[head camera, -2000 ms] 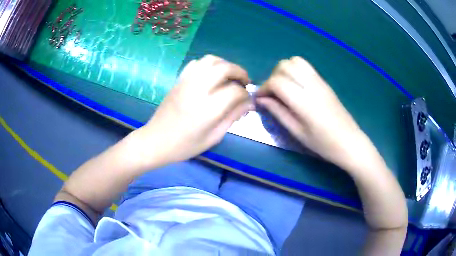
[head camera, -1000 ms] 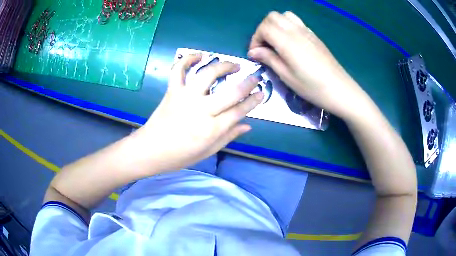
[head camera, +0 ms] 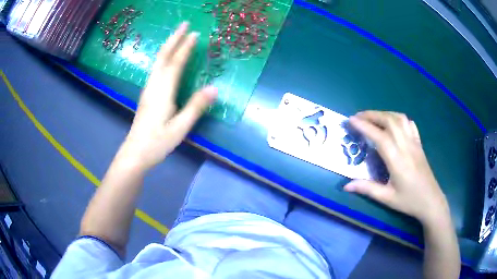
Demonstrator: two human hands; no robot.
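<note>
A flat silver fixture plate (head camera: 330, 138) with round cutouts lies tilted on the dark green belt. My right hand (head camera: 393, 158) grips its right end, thumb on the near edge and fingers on the far edge, and hides that end. My left hand (head camera: 168, 98) is open and empty, fingers apart, over the near part of the green mat (head camera: 191, 11). A heap of small red ring parts (head camera: 240, 28) lies on the mat beyond it to the right. A smaller, browner heap of ring parts (head camera: 116, 29) lies at the mat's left.
A pinkish-red, ribbed stack (head camera: 59, 22) stands at the upper left beyond the mat. Another fixture with black circles (head camera: 489, 188) stands at the right edge, partly cut off, beside a glossy clear item (head camera: 488, 258). The belt's blue edge line (head camera: 305, 192) runs along the near side.
The left hand has left the plate and moved left to the mat, fingers spread. The right hand has moved to the plate's right end. The view has shifted, so the plate shows farther right.
</note>
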